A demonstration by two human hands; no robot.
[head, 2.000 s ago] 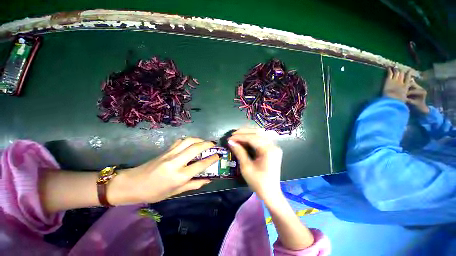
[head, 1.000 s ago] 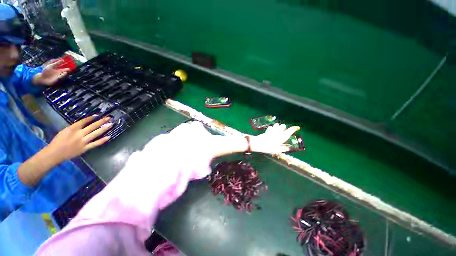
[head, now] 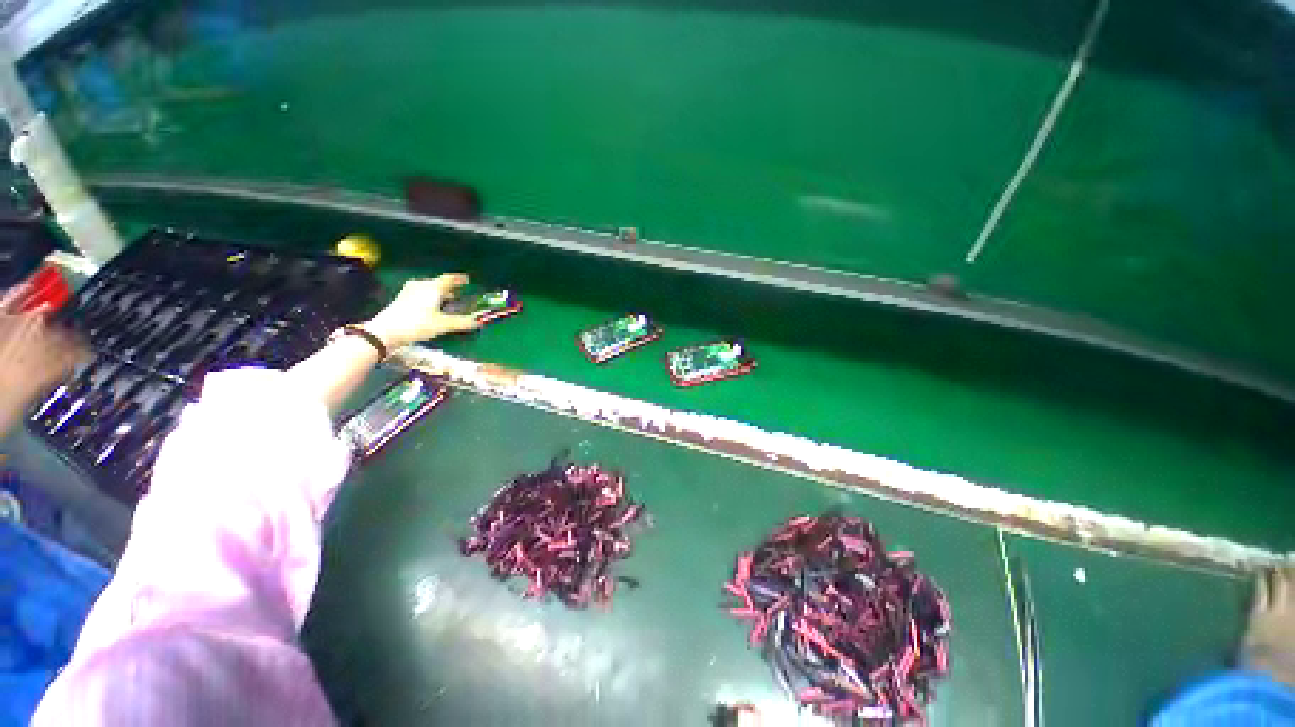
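Note:
My left hand (head: 430, 314), in a pink sleeve with a brown wrist strap, is stretched over the conveyor belt at the left. Its thumb and fingers are around the near end of a phone housing (head: 494, 305) with a green board and red rim. Two more open housings lie on the belt, one in the middle (head: 618, 337) and one further right (head: 710, 362). Another housing (head: 394, 413) lies on the bench beside my forearm. Only a small blurred bit of my right hand (head: 741, 716) seems to show at the bottom edge; its fingers are cut off.
The left pile of slivers (head: 557, 533) and right pile (head: 841, 618) lie on the dark green bench. A worn whitish strip (head: 795, 450) edges the belt. Black ribbed trays (head: 199, 341) stand at the left by another worker's hand (head: 31, 362). Another person's hand (head: 1271, 625) is at the right edge.
The view has swung right, away from the left-hand neighbour. My left hand has moved from the rightmost belt housing to the leftmost one. A housing now shows on the bench near my forearm.

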